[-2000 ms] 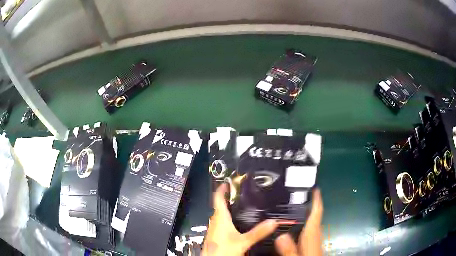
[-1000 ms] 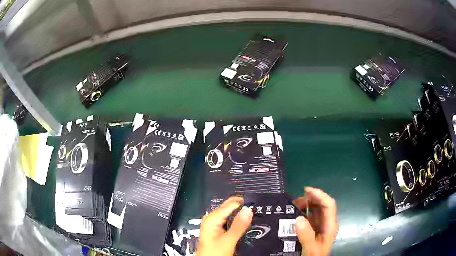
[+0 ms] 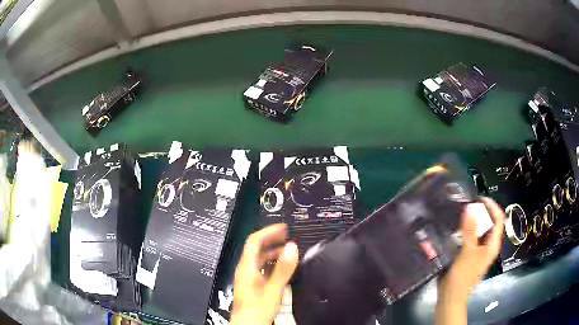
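A black carton [image 3: 387, 247] with fine print is tilted, rising from lower centre to the right, partly blurred. My right hand [image 3: 473, 247] grips its upper right end, with a white patch between the fingers. My left hand [image 3: 266, 273] is beside its lower left end, fingers apart and curled; whether it touches the carton is unclear. A pile of flat black blanks [image 3: 311, 190] lies behind the carton, partly covered by it. A second pile of blanks [image 3: 197, 235] and a third [image 3: 98, 222] lie to the left.
Separate black cartons [image 3: 289, 82] lie on the green belt [image 3: 362, 82]. A stepped pile of formed cartons [image 3: 539, 209] with gold rings stands at far right. Crumpled clear plastic [image 3: 32, 254] and a yellow sheet [image 3: 58, 203] are at far left. A grey metal rail [image 3: 38, 120] crosses the upper left.
The held carton has moved up and right and turned to a tilt. My right hand has moved right with it; my left hand has shifted slightly left. The belt cartons have shifted left.
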